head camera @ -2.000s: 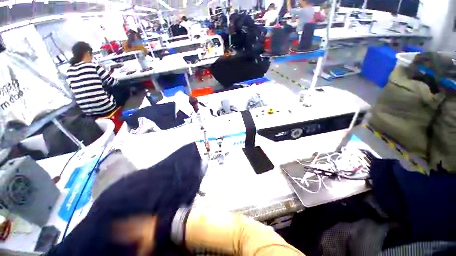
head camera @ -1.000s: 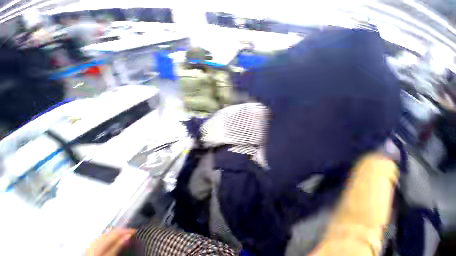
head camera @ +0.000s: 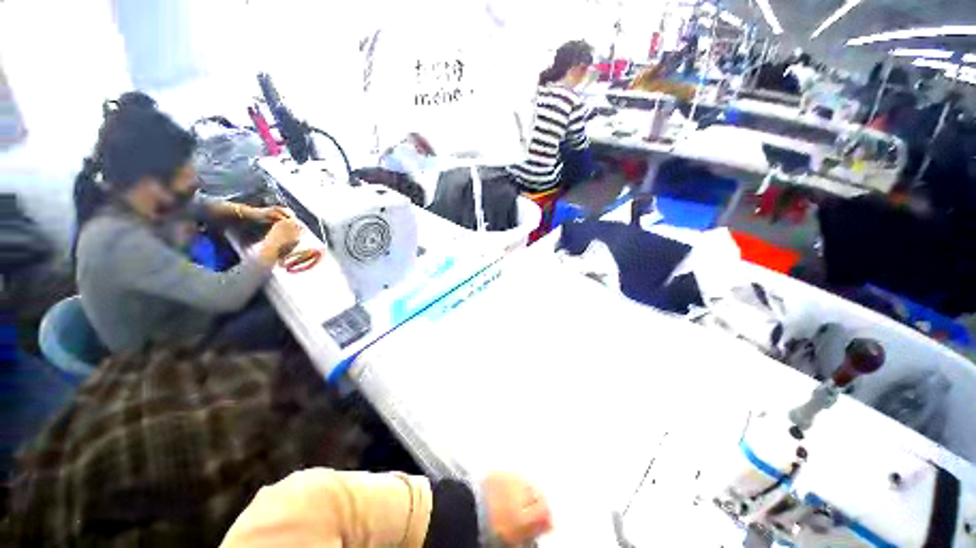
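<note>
My left hand [head camera: 516,507], in a tan sleeve with a dark cuff, is low in the middle of the view, over the white machine table [head camera: 503,375]. It is blurred and its fingers look drawn together; no cloth shows in it. My right hand is out of the picture. The white sewing machine head [head camera: 776,460], with a blue stripe and a dark brown knob on top, is at the lower right. Its needle area is cut off or unclear. A thin dark line marks the table left of the machine.
A seated person in grey [head camera: 161,257] works at the left beside another machine [head camera: 369,241]. A brown plaid heap [head camera: 182,444] lies at the lower left. Navy and white pieces [head camera: 631,257] lie in the trough behind the table. A person in stripes [head camera: 554,128] sits farther back.
The view has swung from the right-hand pile to the left. The large navy garment lifted at the right is out of view. My left hand is now over the table.
</note>
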